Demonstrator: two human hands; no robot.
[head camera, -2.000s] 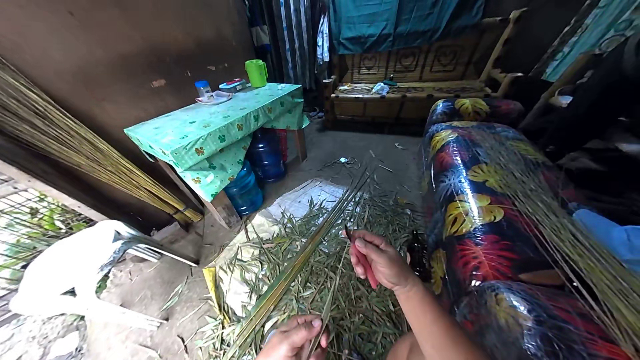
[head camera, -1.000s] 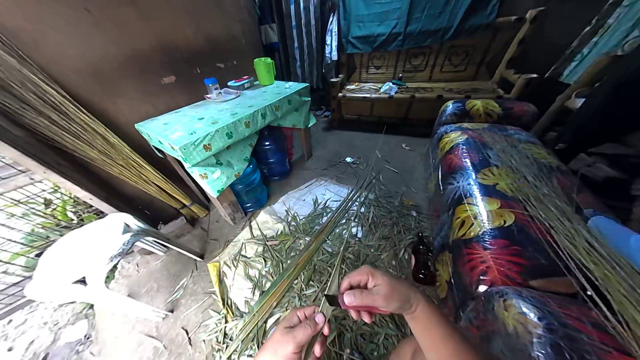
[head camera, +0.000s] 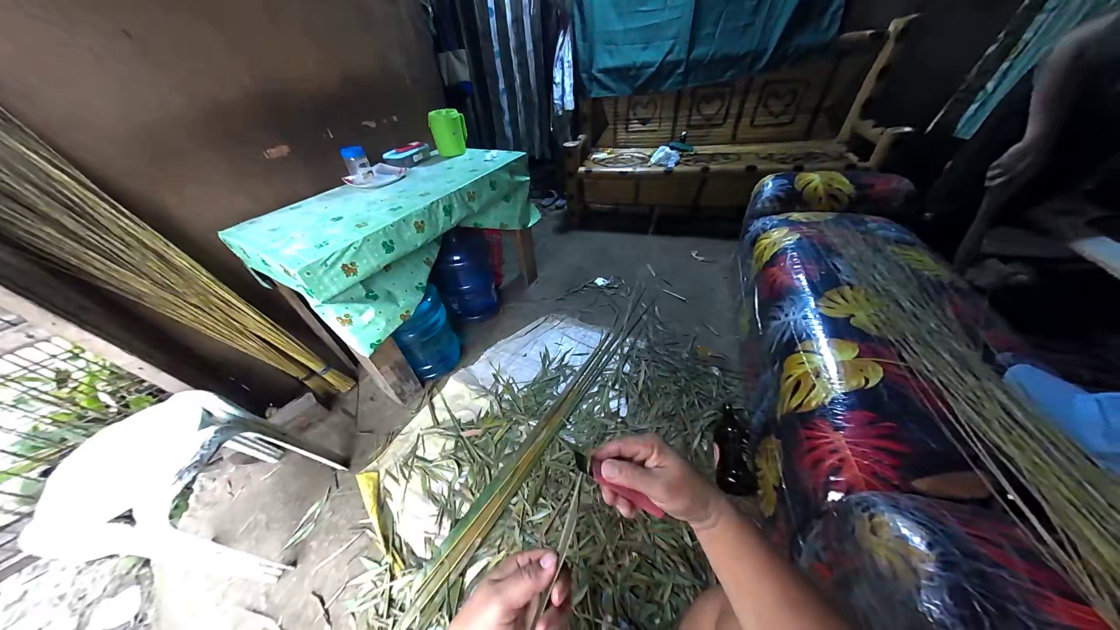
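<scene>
My right hand (head camera: 661, 479) is closed around the red handle of a small knife (head camera: 632, 492), whose dark blade points up and left. At the bottom of the head view, my left hand (head camera: 516, 591) pinches a thin green leaf strip (head camera: 569, 529) between thumb and fingers. Just left of both hands, a bundle of long green and yellow stalks (head camera: 507, 472) slants up and away. Beneath them lies a heap of cut leaf strips (head camera: 643, 560) on a pale sack (head camera: 542, 346).
A dark glass bottle (head camera: 733, 451) stands right of the heap, beside a plastic-wrapped floral cushion (head camera: 831, 376) bearing thin stalks (head camera: 971, 376). At left are a white plastic chair (head camera: 114, 481) and a cloth-covered table (head camera: 376, 223). Another person's arm (head camera: 1032, 122) shows at upper right.
My right hand with the red-handled knife came down close to my left hand, and is now raised a little away from it. The left hand still holds a strip.
</scene>
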